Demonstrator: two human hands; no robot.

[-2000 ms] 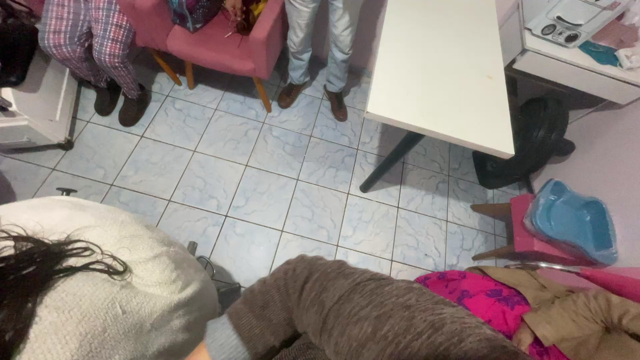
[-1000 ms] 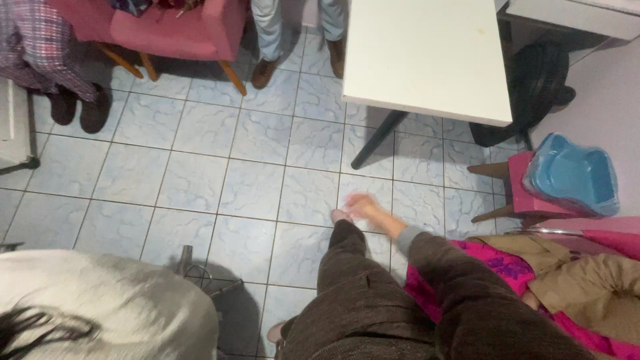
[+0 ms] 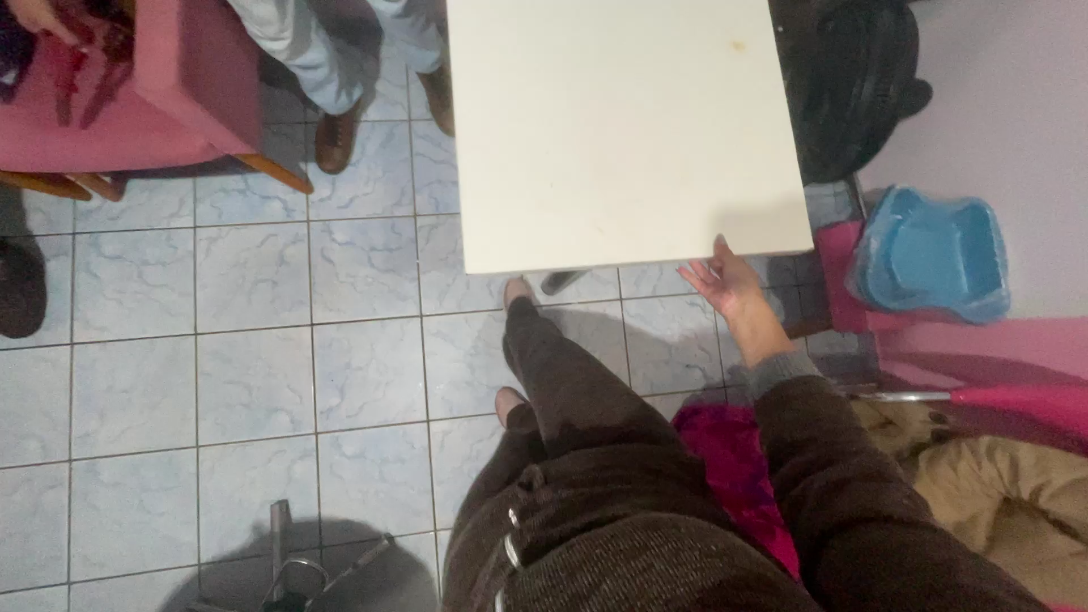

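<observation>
My right hand (image 3: pixel 728 285) is at the near edge of a white tabletop (image 3: pixel 612 136), close to its right corner. The thumb lies at the edge of the top and the other fingers are spread just beside the edge; nothing is held in them. Whether the fingers press on the table cannot be told. My left hand is out of the picture. Under the near edge a dark table leg (image 3: pixel 565 279) shows in part.
At right, a blue plastic basin (image 3: pixel 935 255) in clear wrap stands on a pink seat (image 3: pixel 841 276). A black wheeled base (image 3: pixel 850 93) is behind it. A person in light trousers (image 3: pixel 319 59) stands beside a pink armchair (image 3: pixel 204 93). Metal chair legs (image 3: pixel 279 544) are at lower left.
The view has come nearer to the white table. My right hand, low over the floor one second ago, is now at the table's near edge. The person in the white top has left the view.
</observation>
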